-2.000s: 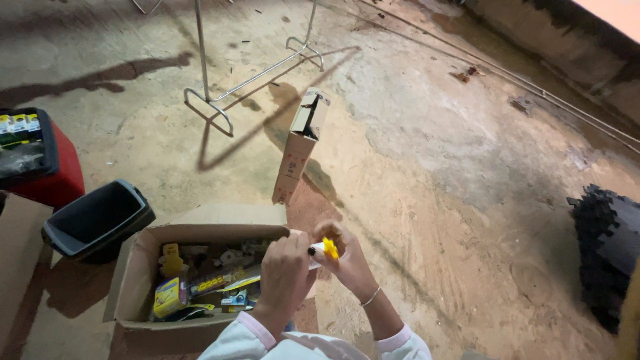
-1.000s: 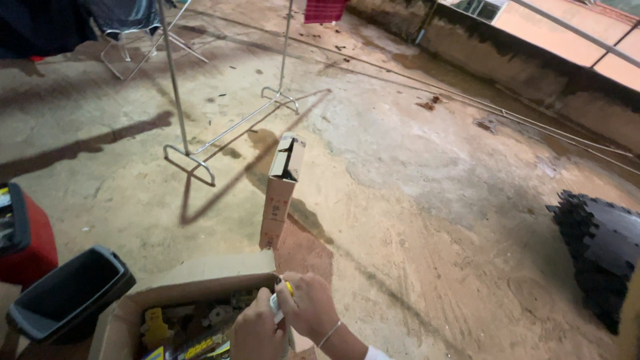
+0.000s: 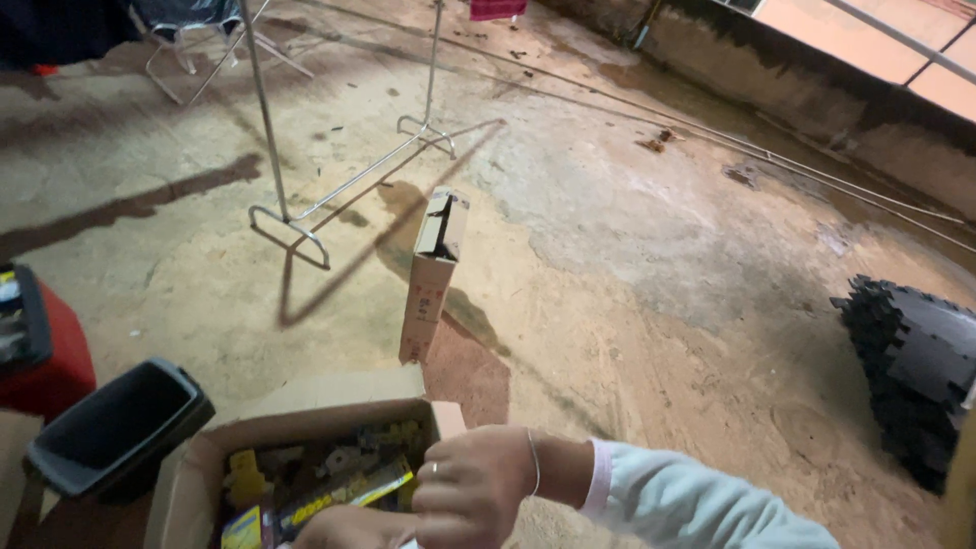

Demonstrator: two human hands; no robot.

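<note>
My right hand (image 3: 476,484), with a ring and a thin bracelet, is closed and blurred at the right wall of an open cardboard box (image 3: 305,400). Low in the view, my left hand (image 3: 354,528) meets it, cut off by the bottom edge. A small white piece shows between the two hands; the rest of what they grip is hidden. Inside the box lie a yellow plastic piece (image 3: 245,476), a yellow and purple package (image 3: 245,528), a long yellow-edged package (image 3: 389,482) and several small parts.
A narrow cardboard box (image 3: 428,301) stands upright beyond. At left are a black plastic bin (image 3: 114,427) and a red container (image 3: 65,343). Behind stands a metal rack (image 3: 267,130). Dark interlocking foam mats (image 3: 915,343) are stacked at right. A hose (image 3: 686,133) crosses the floor.
The yellow and white item seen between my hands earlier is now mostly hidden. My right hand has turned, its back facing the camera. The view has tilted up.
</note>
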